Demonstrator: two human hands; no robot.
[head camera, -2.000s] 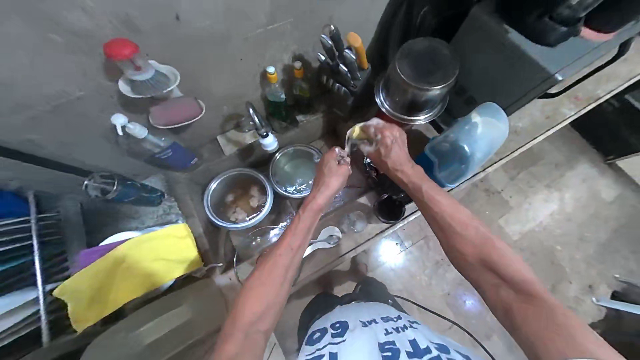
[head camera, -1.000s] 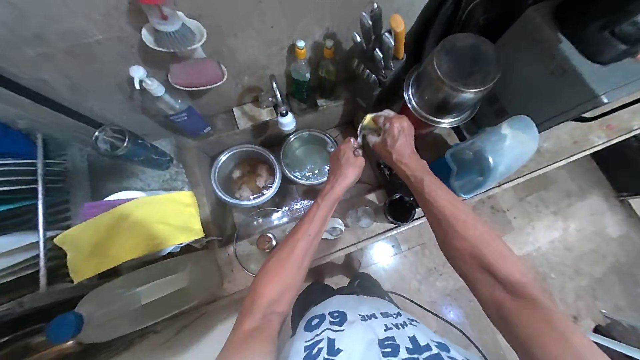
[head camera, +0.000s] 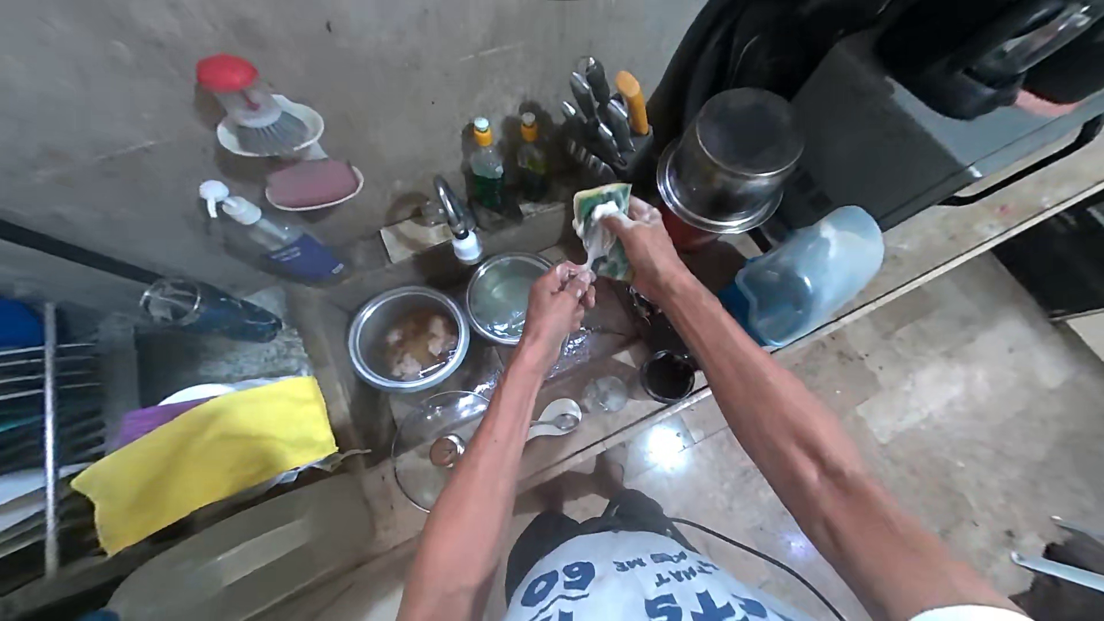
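My right hand grips a soapy green and yellow sponge above the right part of the sink. White suds cover part of it. My left hand pinches the end of a thin, pale utensil, perhaps a spoon, whose other end lies against the sponge. Below and left of my hands, a metal pot of clear water stands beside a metal pot with brownish liquid and pale chunks. The faucet rises behind them.
A glass lid, a white spoon and a dark cup lie along the front edge. A blue pitcher and an upturned metal pot are at the right. Bottles and a knife block line the wall.
The sponge, mostly covered by my right hand earlier, now shows opened out over the utensil. My hands remain close together near the sink's right side.
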